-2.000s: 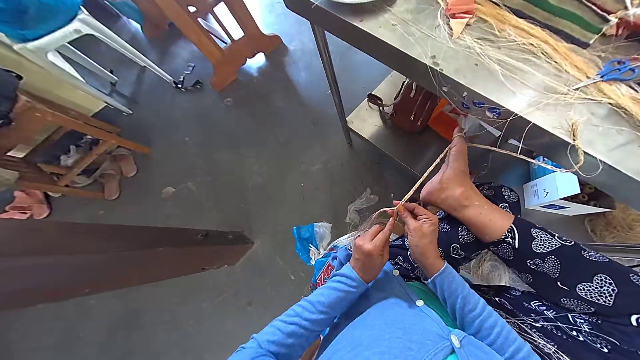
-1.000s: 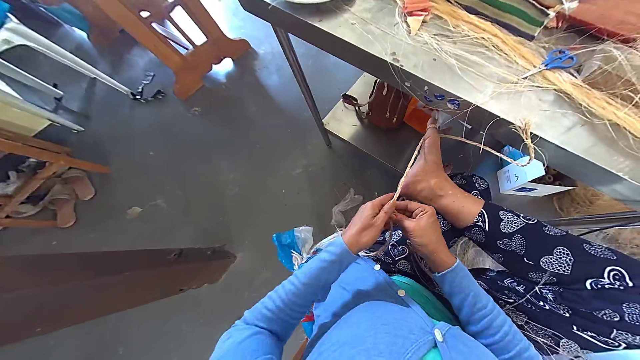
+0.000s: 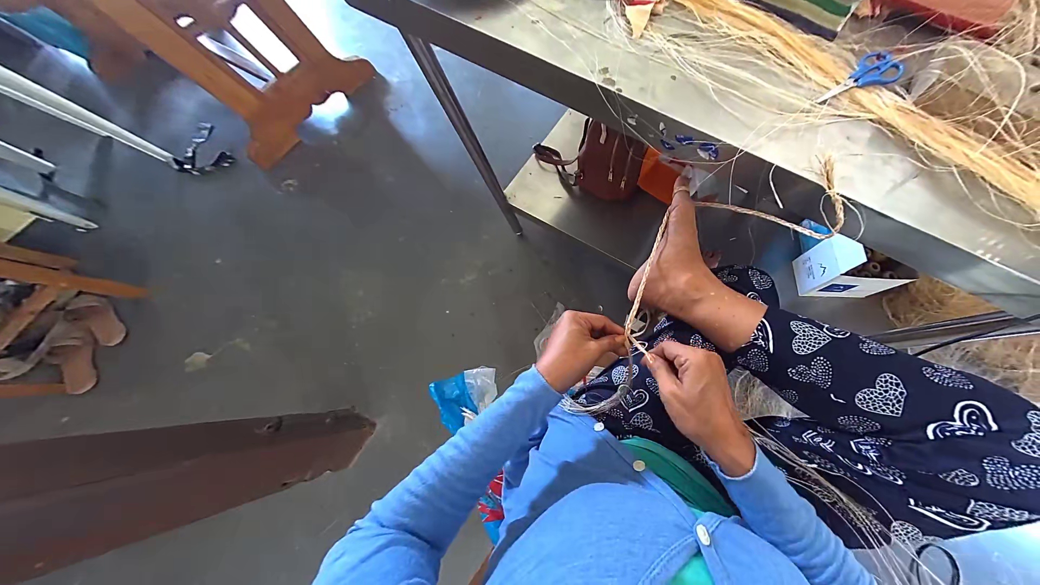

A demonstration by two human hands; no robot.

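Observation:
A braided cord of plant fibre (image 3: 647,268) runs from my hands up to the toes of my raised bare foot (image 3: 681,264), loops round there, and its far part goes right to the table edge, ending in a frayed tuft. My left hand (image 3: 582,345) pinches strands at the cord's lower end between thumb and fingers. Close beside it on the right, my right hand (image 3: 695,390) grips another strand with thumb and forefinger. Loose strands (image 3: 605,402) hang in a curve below both hands, over my lap.
A metal table (image 3: 723,122) at the upper right bears long fibres (image 3: 934,134) and blue-handled scissors (image 3: 876,70). Under it are a brown bag (image 3: 608,162) and a white box (image 3: 830,268). Wooden furniture (image 3: 276,106), sandals (image 3: 80,349) and a brown beam (image 3: 179,467) stand at the left.
My hands have moved slightly apart at the cord's lower end, where they were close together one second ago. The view has shifted a little to the right.

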